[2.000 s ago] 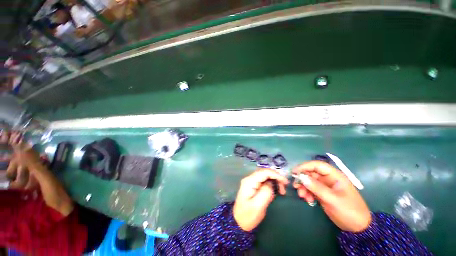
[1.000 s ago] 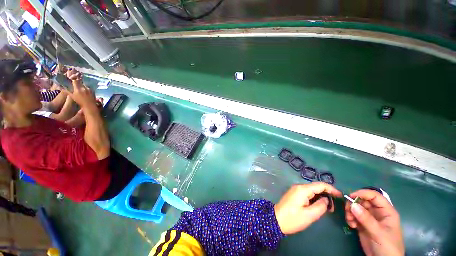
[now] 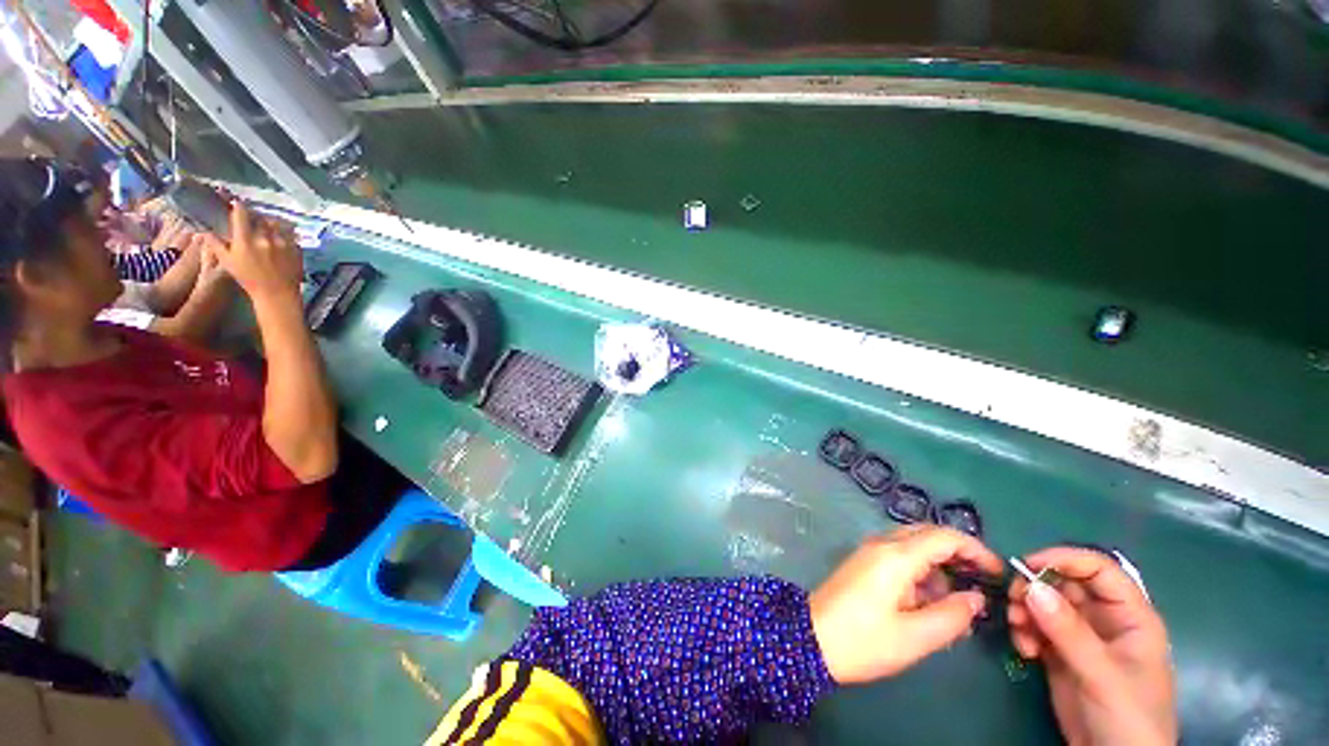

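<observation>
My left hand (image 3: 907, 605) holds a black housing (image 3: 979, 586) between thumb and fingers, partly hidden by them. My right hand (image 3: 1096, 634) is just to its right and pinches a thin whitish piece (image 3: 1029, 570) with a bit of green beside it, probably a small circuit board. The two hands' fingertips nearly touch. A short row of black housings (image 3: 908, 503) lies on the green bench just beyond my hands. A small green piece (image 3: 1016, 668) lies on the bench between my hands.
Beyond the white rail (image 3: 816, 344), the green belt (image 3: 875, 219) carries a white-faced unit (image 3: 695, 216) and a dark unit (image 3: 1112, 322). A clear bundle (image 3: 636, 359), grey textured pad (image 3: 539, 399) and black lump (image 3: 445, 343) lie left. A person in red (image 3: 175, 437) sits beside a blue stool (image 3: 394, 576).
Since two seconds ago the view has swung left, bringing the seated person fully in. In the last second my hands have barely moved; the left fingers have closed further round the housing.
</observation>
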